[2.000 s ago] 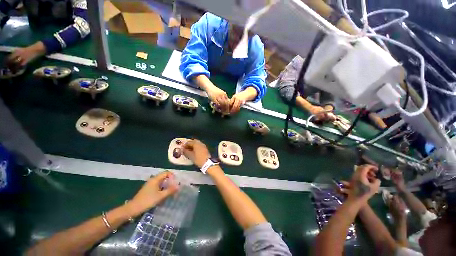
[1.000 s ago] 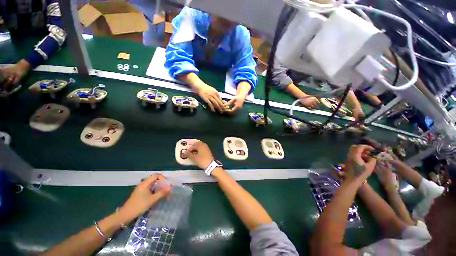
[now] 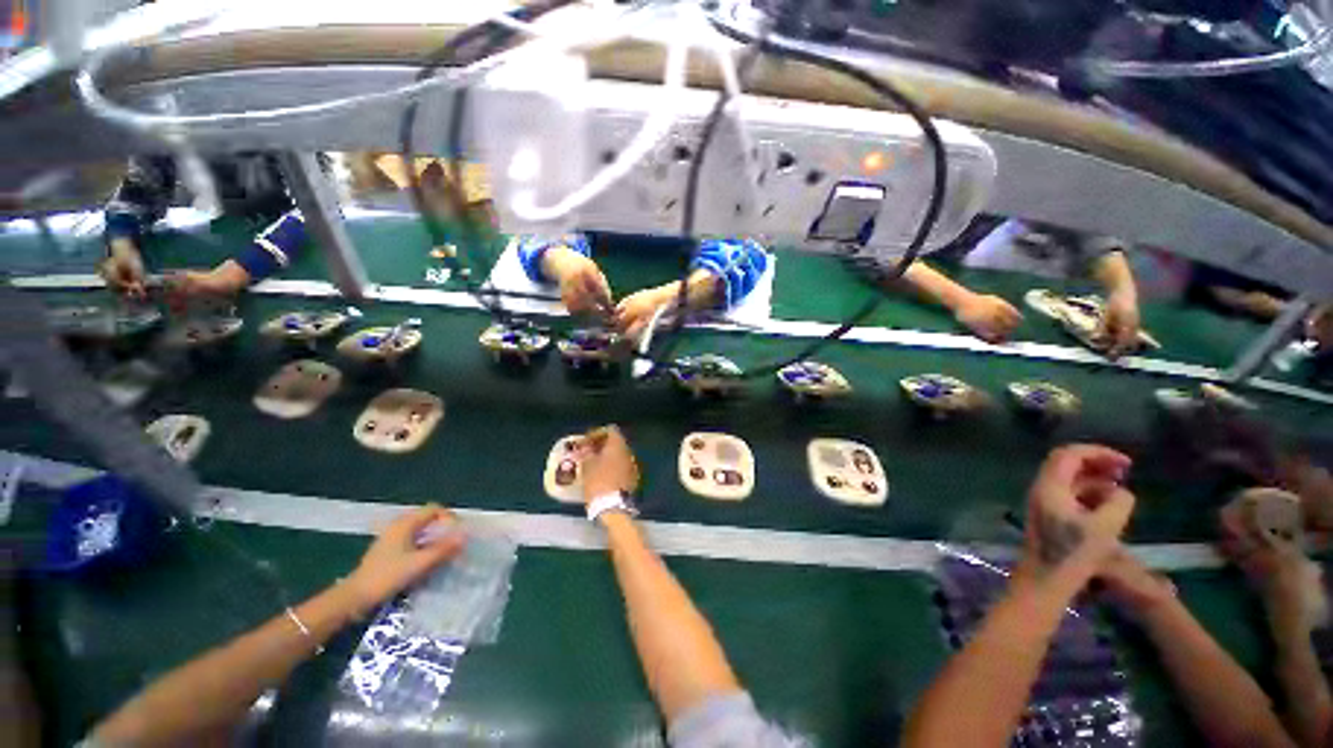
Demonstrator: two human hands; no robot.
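My left hand (image 3: 401,555) is at the upper left edge of the translucent part sheet (image 3: 465,588), with something clear between thumb and fingers, seemingly the sheet's edge. The sheet lies on the near green worktop, its lower part shiny with a grid. My right hand (image 3: 608,471), with a white wristband, reaches over the belt. Its fingertips touch the face of a cream cover (image 3: 563,471) and hide the cover's right part. Any small piece in them is too small to tell. Two more covers, one (image 3: 716,465) and another (image 3: 848,472), lie to the right.
More covers (image 3: 398,420) lie left on the belt. Wired housing halves (image 3: 811,380) stand in the far row. A blue parts bin (image 3: 91,529) is at the left. A neighbour's hands (image 3: 1079,504) and shiny sheet (image 3: 1031,643) are at the right. A power strip (image 3: 731,164) hangs overhead; workers' hands (image 3: 621,304) are opposite.
The view has tilted and shifted, so the rail and power strip now cross the top and the blue bin shows. My right hand stays at the same cover; my left stays at the sheet.
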